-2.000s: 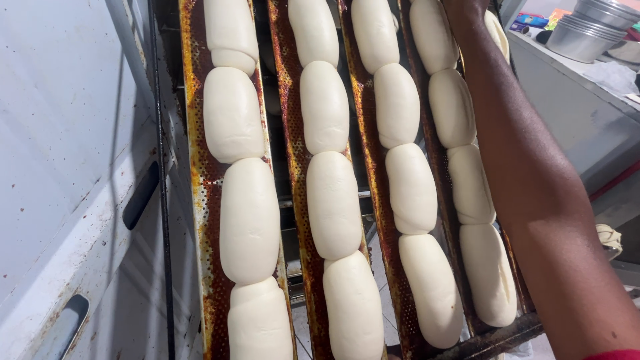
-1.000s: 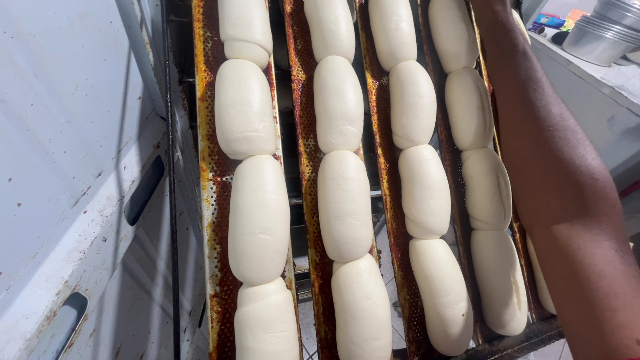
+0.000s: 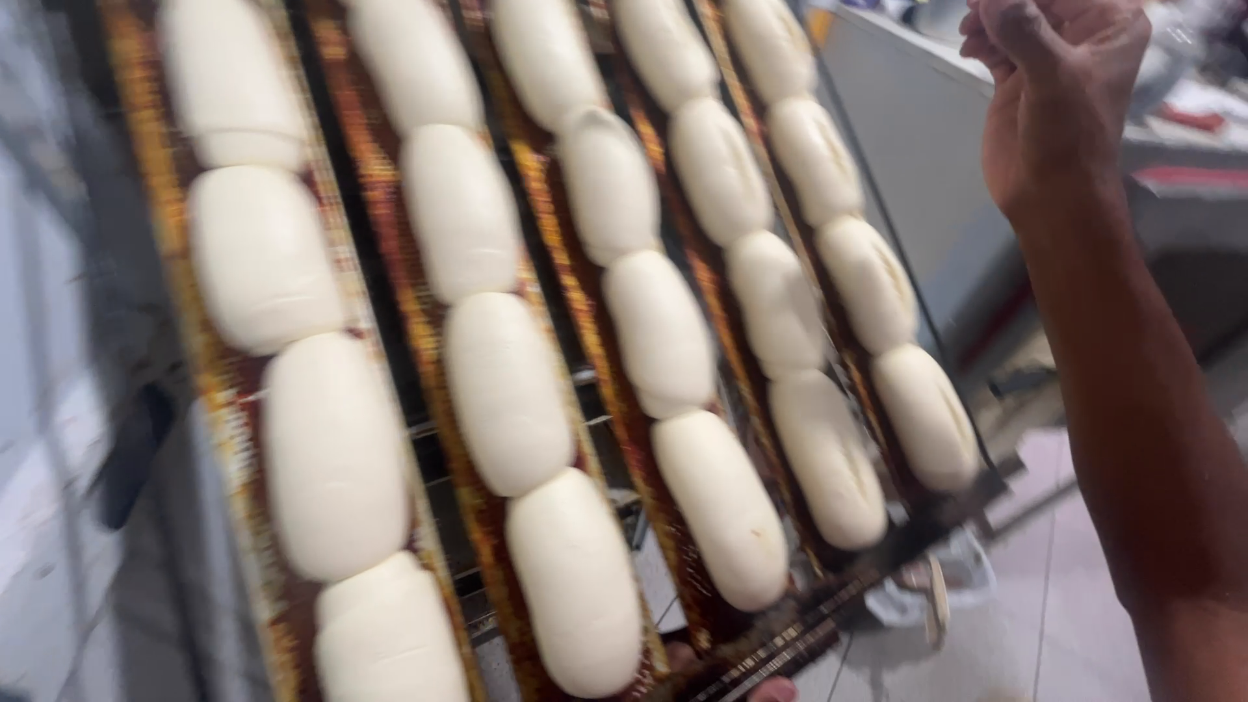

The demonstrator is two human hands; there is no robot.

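Observation:
A perforated metal baguette tray (image 3: 156, 185) with several channels fills the middle, slanting down to the right. Rows of pale, smooth dough pieces (image 3: 336, 458) lie end to end in its channels. Some pieces in the right-hand rows, such as one dough piece (image 3: 926, 419), show a lengthwise slit or seam. My right hand (image 3: 1058, 83) is raised at the upper right, fingers curled, apart from the tray; whether it holds something small cannot be told. Fingertips of my left hand (image 3: 772, 690) show under the tray's near end bar (image 3: 780, 634), gripping it from below.
A pale panel with dark slots stands at the left, blurred. At the upper right is a grey counter (image 3: 877, 88) with metal and plastic items on it. Below are a tiled floor (image 3: 1014, 585) and a clear plastic bag (image 3: 965, 585). Dark rack bars show through the tray's gaps.
My right hand has come away from the tray's far right side and is now raised beside it. The rightmost row of dough, earlier mostly behind my arm, is in full sight. The view has tilted.

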